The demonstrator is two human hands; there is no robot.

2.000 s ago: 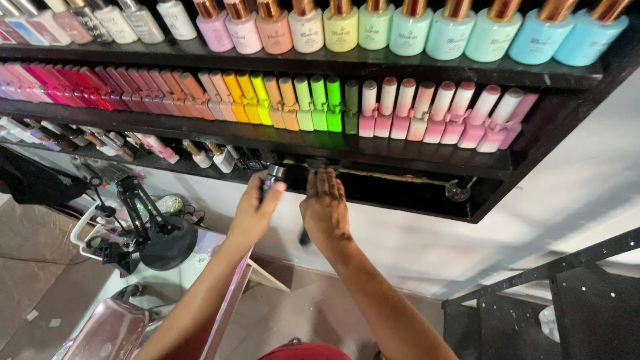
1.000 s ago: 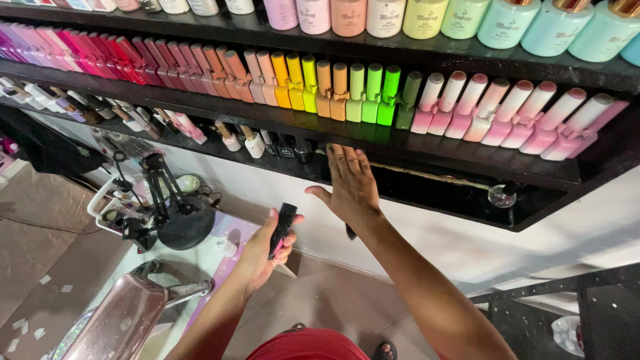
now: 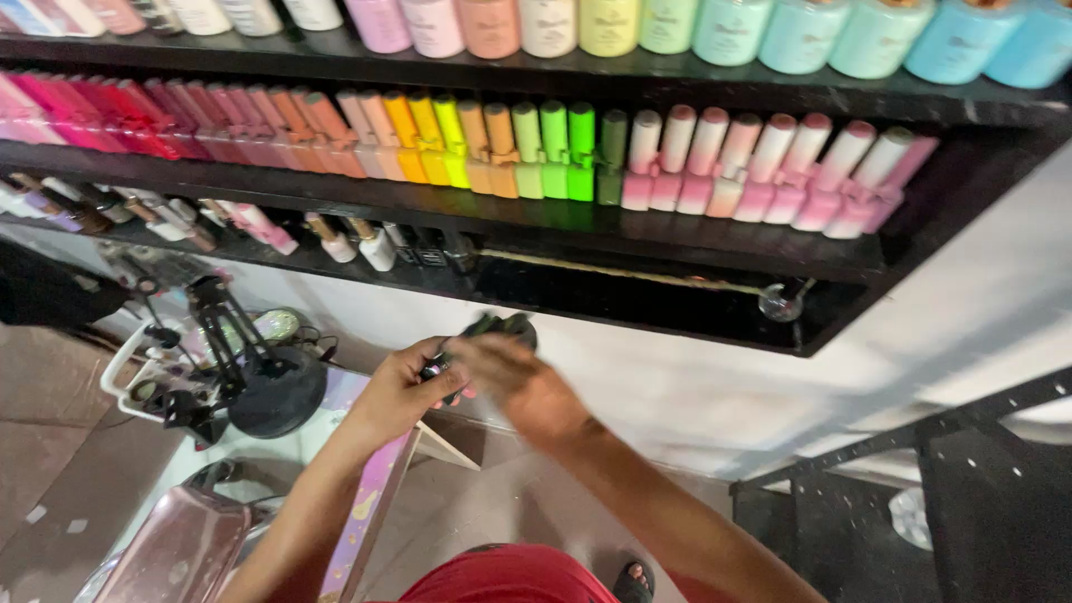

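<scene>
In the head view my left hand [image 3: 419, 381] is closed around small dark bottles [image 3: 437, 367], held just below the lowest shelf. My right hand [image 3: 502, 364] is blurred and meets it from the right, with a dark cloth [image 3: 512, 325] showing behind its fingers. Small dark bottles [image 3: 430, 254] stand on the lowest shelf [image 3: 603, 306], above my hands, beside a white nail polish bottle [image 3: 377, 249]. A clear round object [image 3: 780, 301] sits at that shelf's right end.
Upper shelves hold rows of coloured polish bottles [image 3: 578, 159] and pastel bottles [image 3: 548, 25]. Below left stand a black lamp base [image 3: 276, 392], a white cart handle [image 3: 113, 368] and a pink metallic case [image 3: 172, 544] on a table. Black metal steps [image 3: 837, 519] are at the lower right.
My right hand has come down from the lowest shelf's edge to my left hand. One second ago the hands were apart, the left one holding a dark bottle.
</scene>
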